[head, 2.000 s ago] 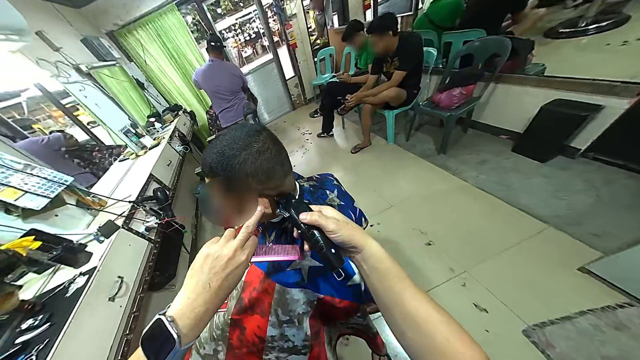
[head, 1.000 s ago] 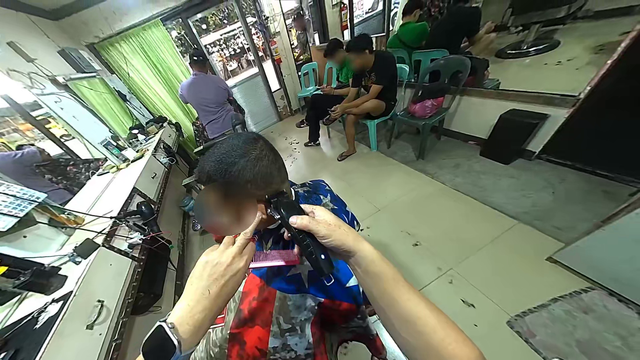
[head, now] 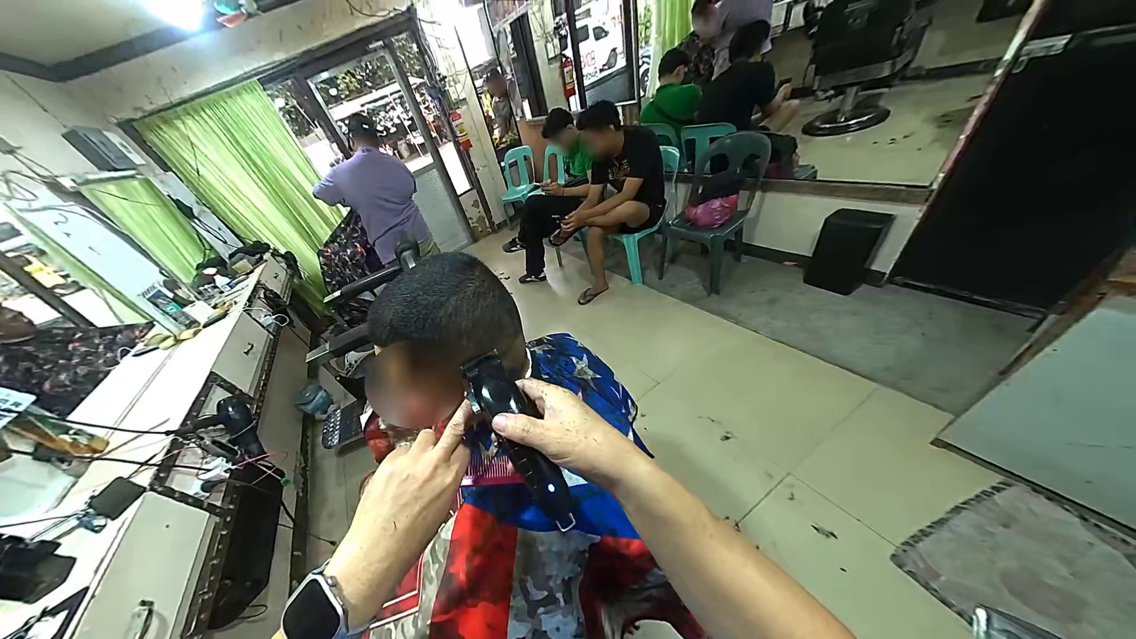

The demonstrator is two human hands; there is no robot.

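A seated person [head: 448, 302] with short dark hair wears a barber cape [head: 559, 568] patterned with stars, red, blue and camouflage. My right hand [head: 564, 430] grips a black hair clipper [head: 524, 444], its blade end against the side of the head near the ear. My left hand [head: 413, 488], with a smartwatch on the wrist, reaches a fingertip to the face beside the clipper. A pink comb [head: 490, 470] shows between my hands, its teeth over the cape; its near end is hidden, and the left hand seems to hold it.
At left runs a counter [head: 146, 390] with cables and a black hair dryer [head: 238, 426]. A person in purple [head: 377, 195] stands near the glass door. Two people sit on green plastic chairs [head: 635, 257] by a mirror. A mat [head: 1021, 550] lies at right, hair clippings on the tiles.
The clipper's blade end has moved up from beside the ear to the temple area. The left fingertip remains by the face. The view has shifted somewhat.
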